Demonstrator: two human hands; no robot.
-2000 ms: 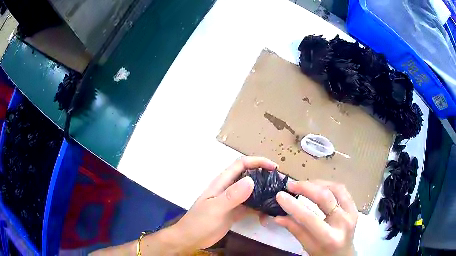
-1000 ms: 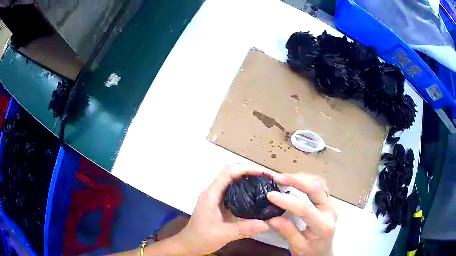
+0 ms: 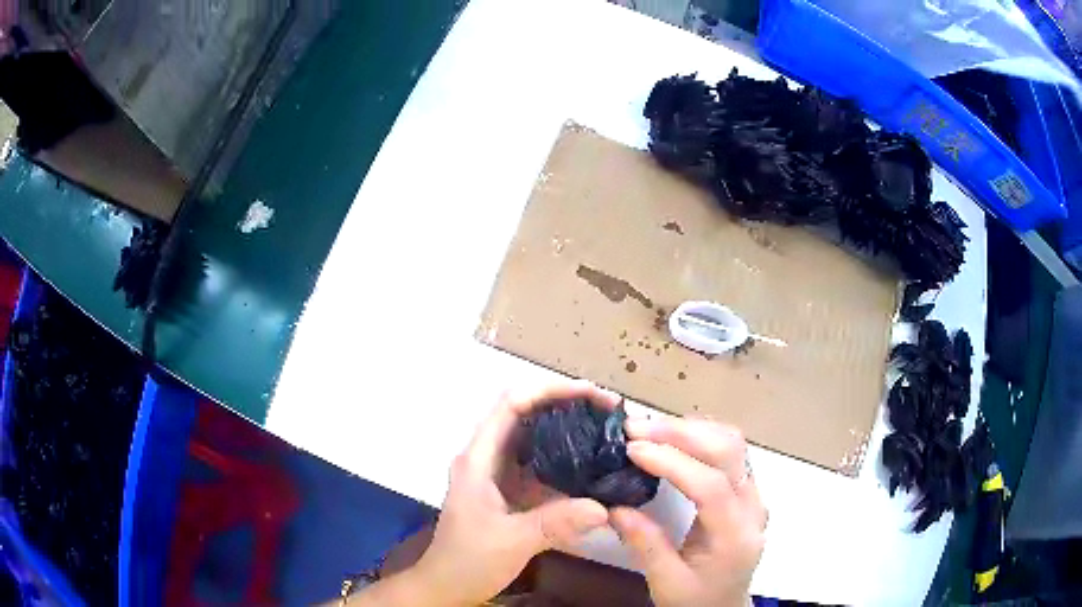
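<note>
A black spiky hair piece (image 3: 581, 451) is held between my two bare hands, over the near edge of the white sheet. My left hand (image 3: 492, 510) cups it from the left, with the thumb on its near side. My right hand (image 3: 700, 504) presses its right side with thumb and fingertips. Whether a smaller part is under the right fingertips I cannot tell. A small white oval dish (image 3: 708, 327) stands on the stained cardboard mat (image 3: 570, 237), with a thin white stick (image 3: 767, 340) lying across it.
More black hair pieces (image 3: 771, 154) are heaped along the cardboard's far edge. Small black parts (image 3: 929, 415) lie at the sheet's right. A blue bin (image 3: 914, 113) is beyond. A yellow and black tool (image 3: 991, 522) is at right. Lower left, a blue bin (image 3: 71, 439) holds black parts.
The hair piece has turned in my hands and moved slightly left. My right fingers have shifted along its right side. The bench items have shifted left in view.
</note>
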